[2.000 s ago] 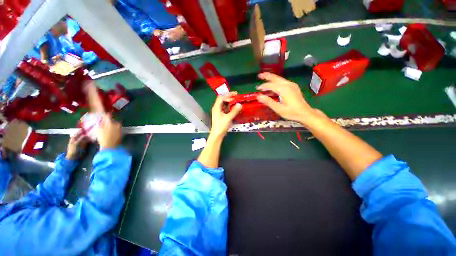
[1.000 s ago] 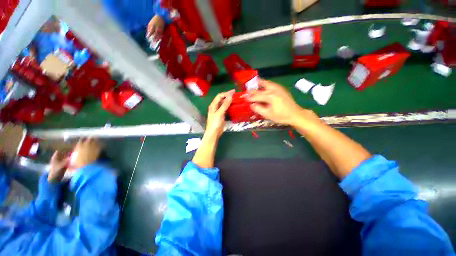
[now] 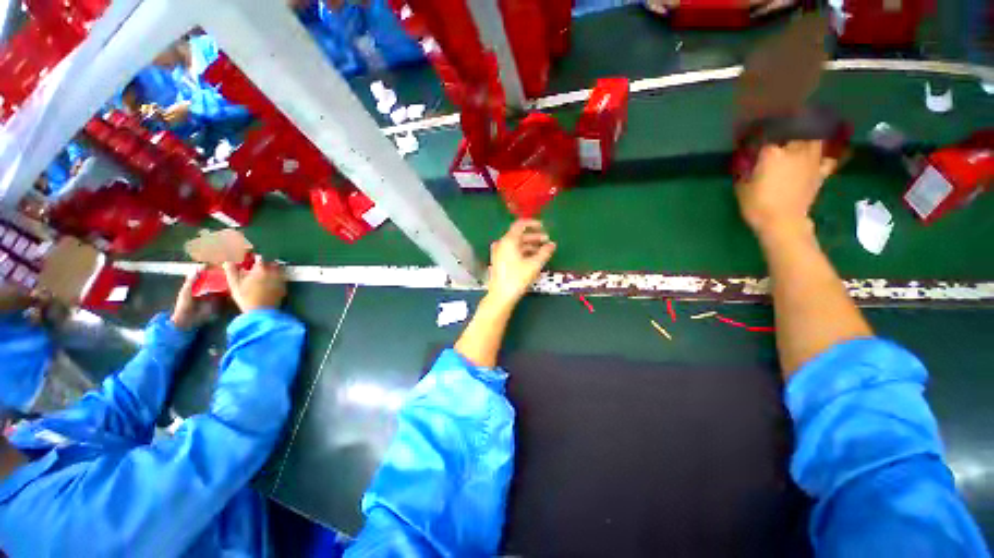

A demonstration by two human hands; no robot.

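My left hand (image 3: 520,258) is at the belt's near rail, its fingers curled together. Its fingertips touch or nearly touch the lower corner of a red carton (image 3: 532,174) on the belt; whether they grip it is unclear. My right hand (image 3: 783,185) reaches far over the belt and grips the near side of a blurred open carton (image 3: 746,164). That carton's brown lid (image 3: 783,68) stands up behind the hand. The inside of the carton cannot be made out.
The green belt (image 3: 643,223) carries more red cartons, one at the right (image 3: 950,180), and white scraps (image 3: 874,226). A slanting metal post (image 3: 327,136) stands left of my left hand. A neighbour's hands (image 3: 234,286) hold a carton. A black mat (image 3: 649,458) lies before me.
My hands have parted from the small red carton they held together. My right hand has moved right and forward to the open carton. Belt cartons have shifted right in view.
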